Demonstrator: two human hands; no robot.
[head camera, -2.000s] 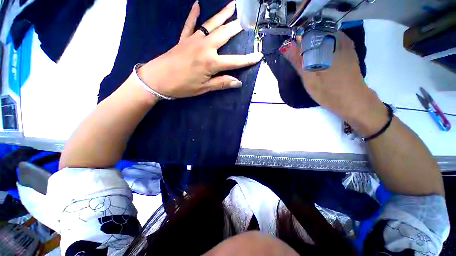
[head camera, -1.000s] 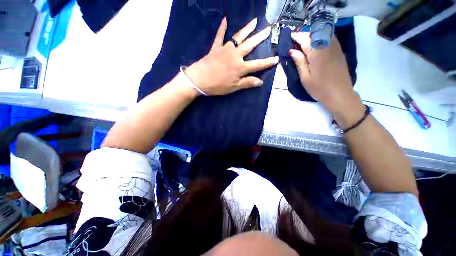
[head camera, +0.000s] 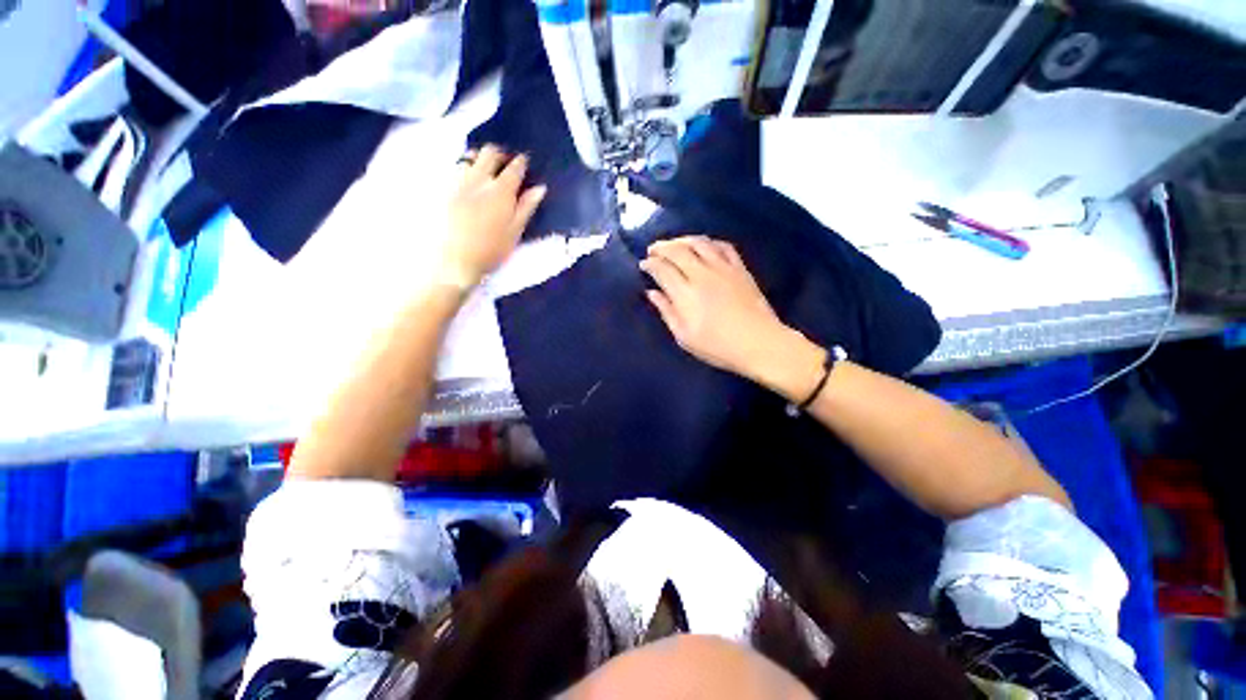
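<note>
Dark navy fabric lies across the table under the needle area and hangs over the front edge towards my lap. The sewing machine head stands above it, with the presser foot area over the cloth. My left hand is at the left edge of the upper dark panel, fingers bent; whether it grips the cloth is unclear. My right hand lies on the fabric just below and right of the foot, fingertips near the seam, pressing it without a visible grip. A pale thread lies on the cloth.
Thread snips lie on the table at right. Dark cut pieces and pale cloth lie at upper left. A measuring tape runs along the table edge. A grey machine part stands at far left.
The view has shifted, showing more of the machine. The fabric now spreads to the right and over the front edge. My left hand moved off the panel's middle; my right hand moved below the foot.
</note>
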